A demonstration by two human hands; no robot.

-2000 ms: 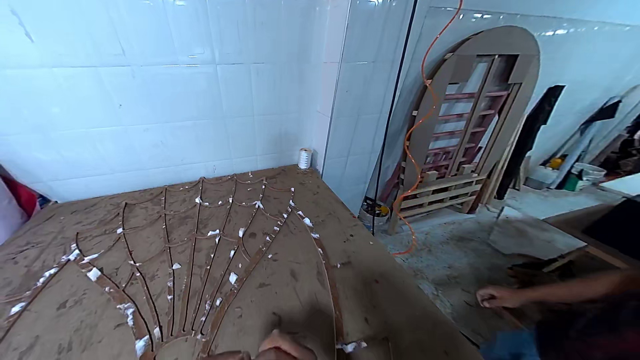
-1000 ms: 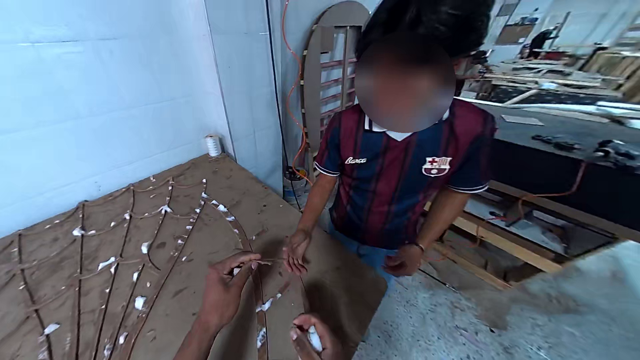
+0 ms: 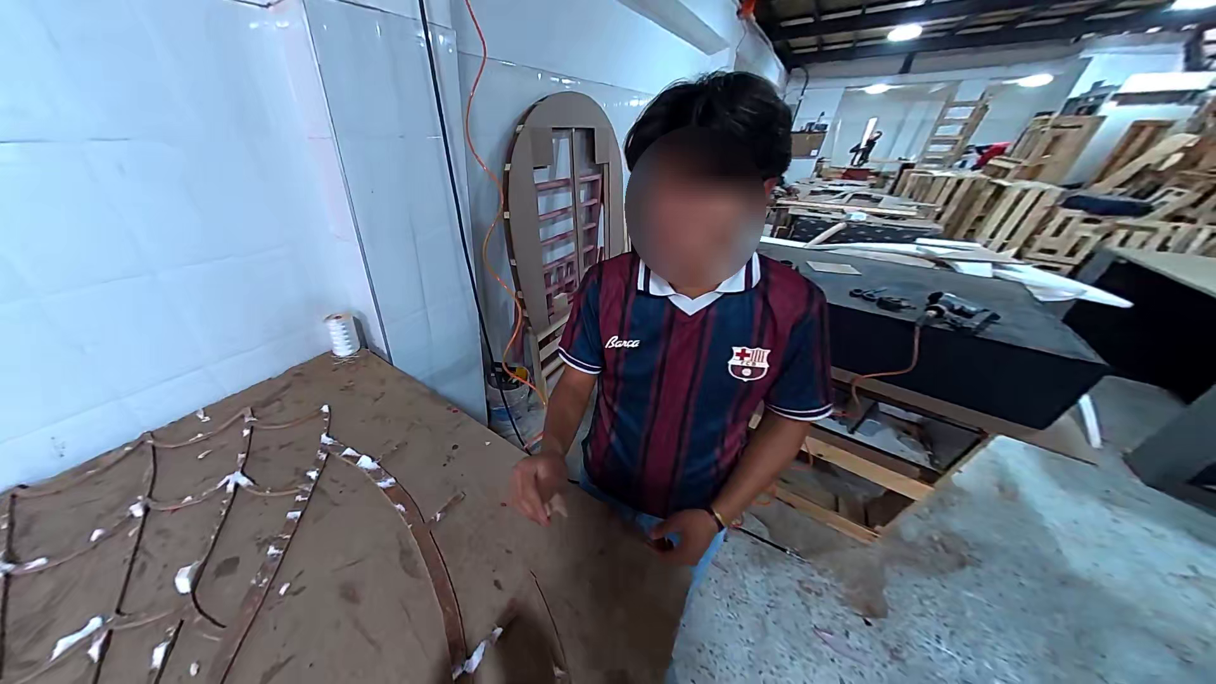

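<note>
Neither my left hand nor my right hand shows in the head view. A brown tabletop (image 3: 380, 608) carries thin dark strips laid in a web-like pattern, with white scraps (image 3: 237, 480) stuck at many of their joints. A wider curved brown strip (image 3: 432, 560) runs down the middle of the board, and a white scrap (image 3: 480, 651) lies beside its lower end. Across the board's right edge stands another person (image 3: 698, 380) in a striped jersey. That person's one hand (image 3: 540, 486) is over the board with a small pale piece at the fingers; the other hand (image 3: 686, 537) is near the waist.
A white thread spool (image 3: 342, 334) stands at the board's far corner by the tiled wall. An arched panel (image 3: 560, 209) leans behind the person, near an orange hose (image 3: 494, 228). At right, a dark-sided bench (image 3: 959, 370) holds a power tool (image 3: 955, 312). Pallets (image 3: 1007, 214) are stacked farther back.
Both my hands, over the board one second ago, have left the view. The other person's near hand has drawn back from where my left hand was. The view has swung right since two seconds ago.
</note>
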